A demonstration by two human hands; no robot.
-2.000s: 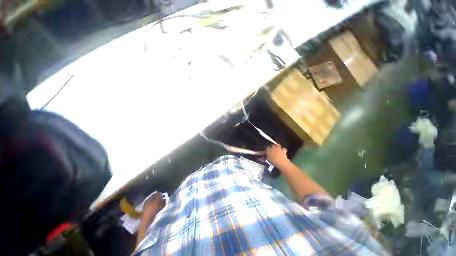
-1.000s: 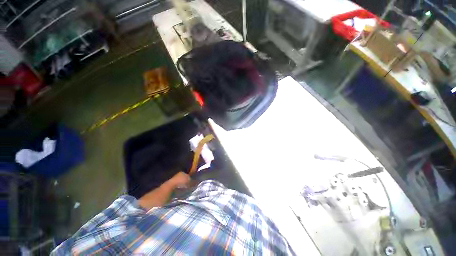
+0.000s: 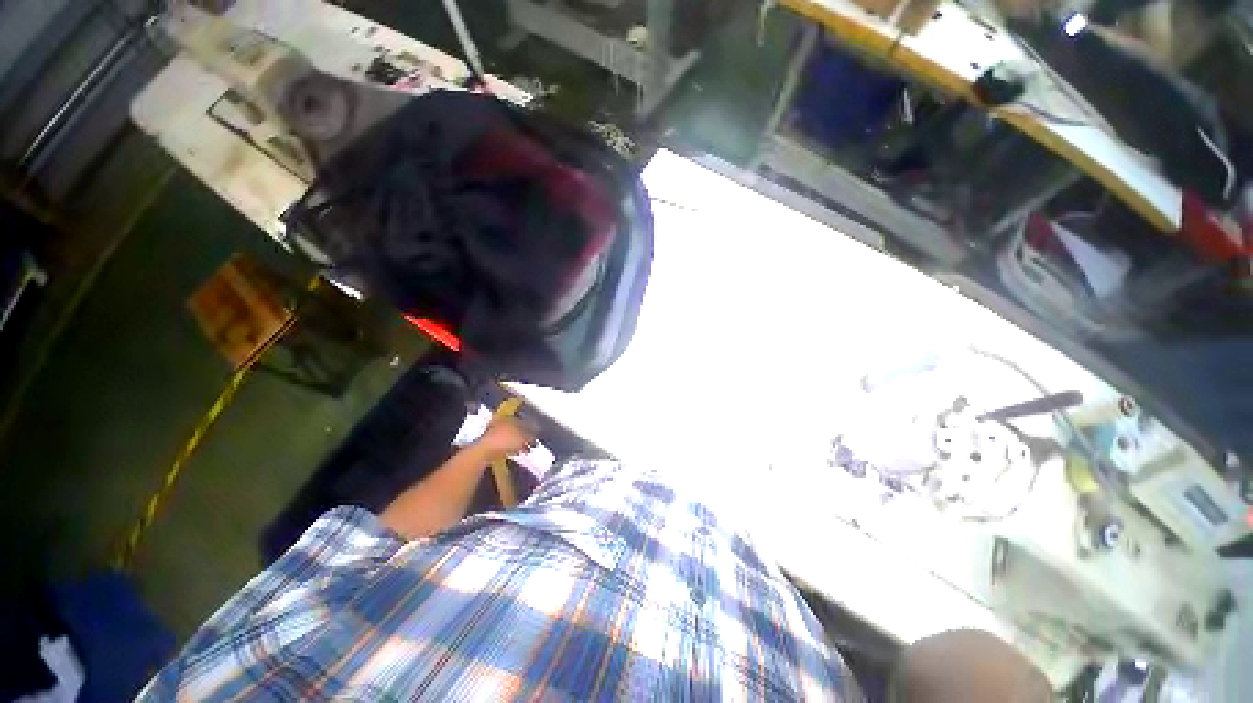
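Note:
My left hand point(image 3: 510, 438) is closed around a yellow-tan strip point(image 3: 504, 483), which shows above and below the fingers. A white paper or cloth piece point(image 3: 474, 423) lies beside that hand. A rounded, blurred skin-toned shape at the bottom right edge may be my right hand point(image 3: 969, 669); it is cut off and its fingers and any hold are not visible. A black garment pile point(image 3: 454, 227) with some dark red and grey cloth covers most of a red bin point(image 3: 436, 331) on the table's left part.
The white table point(image 3: 770, 316) runs diagonally across. A white sewing machine point(image 3: 1099, 577) with dials stands at the right, near a dark-handled tool point(image 3: 1031, 407). Another machine point(image 3: 309, 103) is at the upper left. A wooden stool or box point(image 3: 241, 310) stands on the floor beside yellow-black tape point(image 3: 186, 460).
The view has swung from the boxes to the garment pile and then further right. My left hand has moved up along the yellow strip. The skin-toned shape has appeared at the bottom right.

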